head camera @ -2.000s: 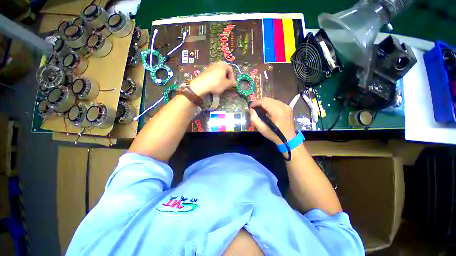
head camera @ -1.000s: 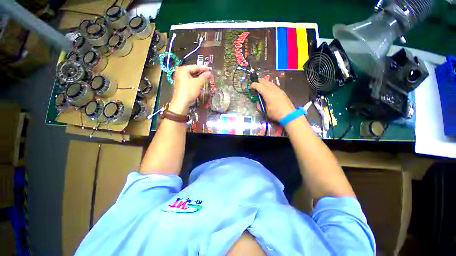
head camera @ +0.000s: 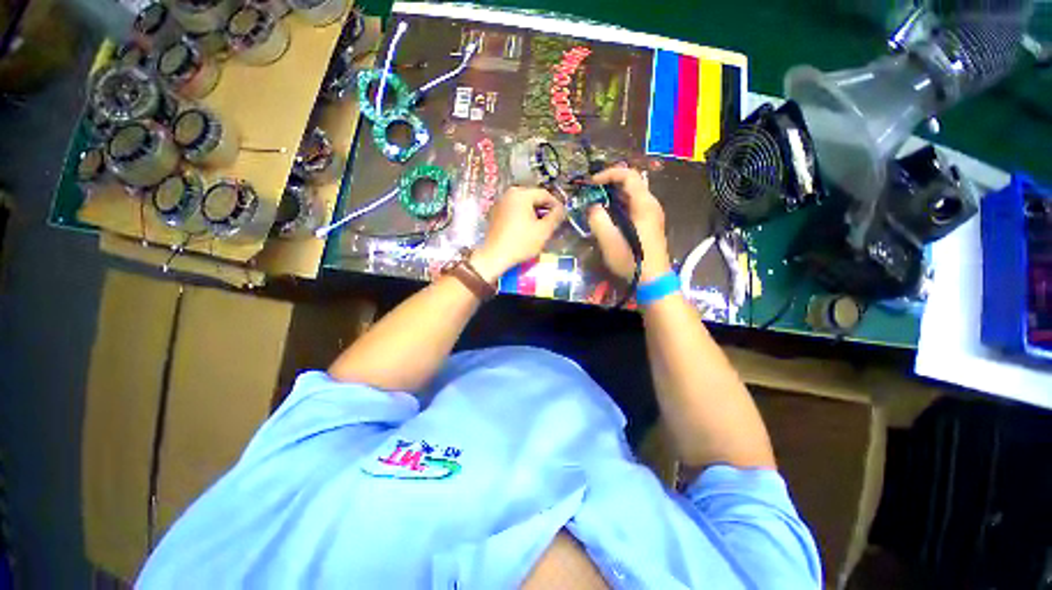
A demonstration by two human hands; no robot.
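Note:
My left hand (head camera: 521,228), with a brown wristband, has its fingertips pinched beside a green ring board (head camera: 588,197); whether it grips a lead is too small to tell. My right hand (head camera: 637,219), with a blue wristband, holds the black soldering iron (head camera: 624,219), partly hidden by the fingers. The board is at the right fingertips, tilted, with a short white lead below it. A round clear cylinder with a dark ringed top (head camera: 534,163) lies just beyond my left fingers. Green ring boards with white leads (head camera: 426,190) lie on the dark printed sheet (head camera: 508,69) to the left.
Many round cylinders (head camera: 142,152) stand on cardboard (head camera: 271,150) at left. Pale-handled pliers (head camera: 696,263), a black fan (head camera: 750,171), a clear fume funnel (head camera: 859,104), a black boxy unit (head camera: 923,196), a small round tin (head camera: 833,312) and a blue bin (head camera: 1015,265) are at right.
My left hand has moved right from the left-hand boards, and both hands are now close together. The round cylinder has moved from between the hands' near side to beyond them. The view has tilted.

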